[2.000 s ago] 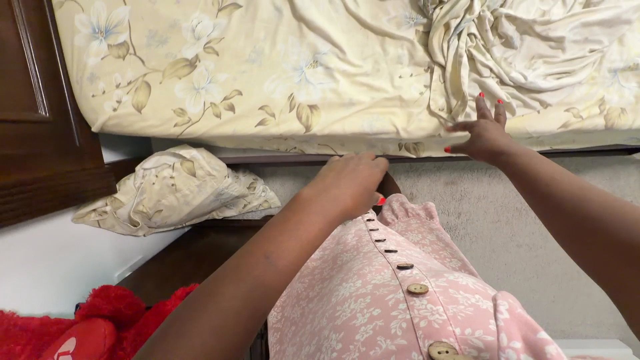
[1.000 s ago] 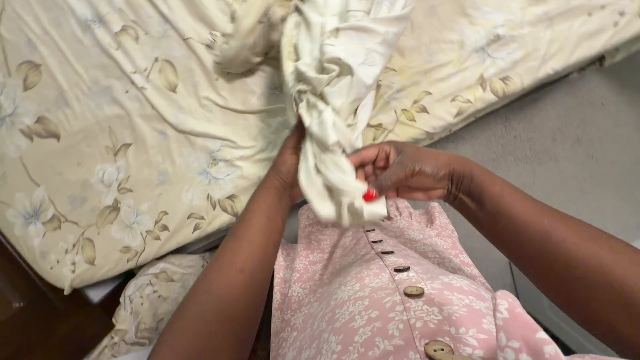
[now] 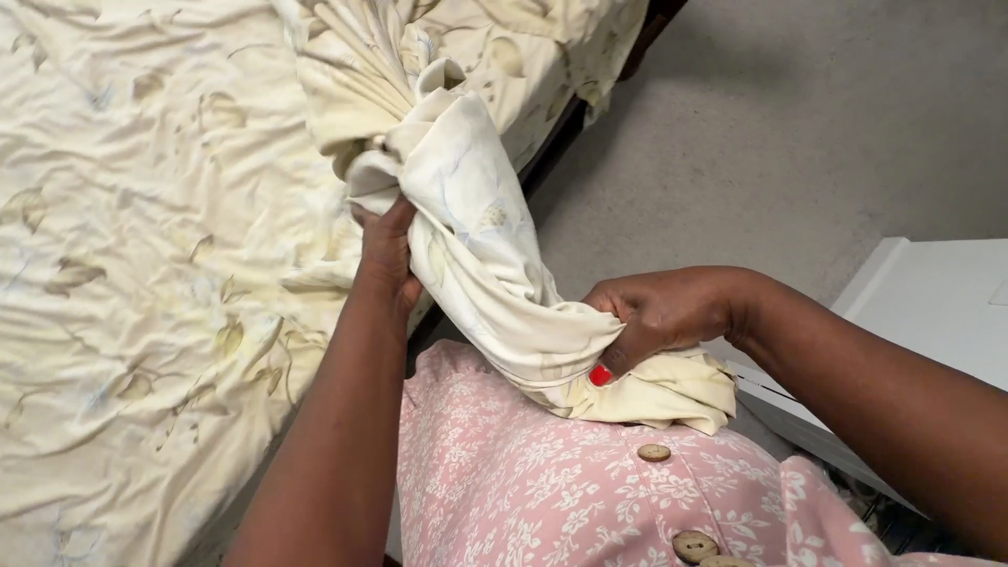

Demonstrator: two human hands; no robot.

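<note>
A cream bed sheet with a floral print is gathered into a thick, loose bundle that runs from the bed toward my waist. My left hand grips the bundle near its middle, the fingers hidden behind the cloth. Lower down, my right hand is closed on the same sheet, its red thumbnail pressed on the folds, and a crumpled end hangs out below it against my pink dress. The upper part of the bundle fans out over floral cloth that covers the mattress.
The dark bed frame edge runs diagonally beside the mattress. Grey floor lies to the right of the bed. A white flat-sided object stands at the right, behind my right forearm.
Two seconds back my right hand was spread at the bed's edge; both hands now hold the gathered sheet. Since one second ago, my right hand has moved farther from my left along it. The view has turned.
</note>
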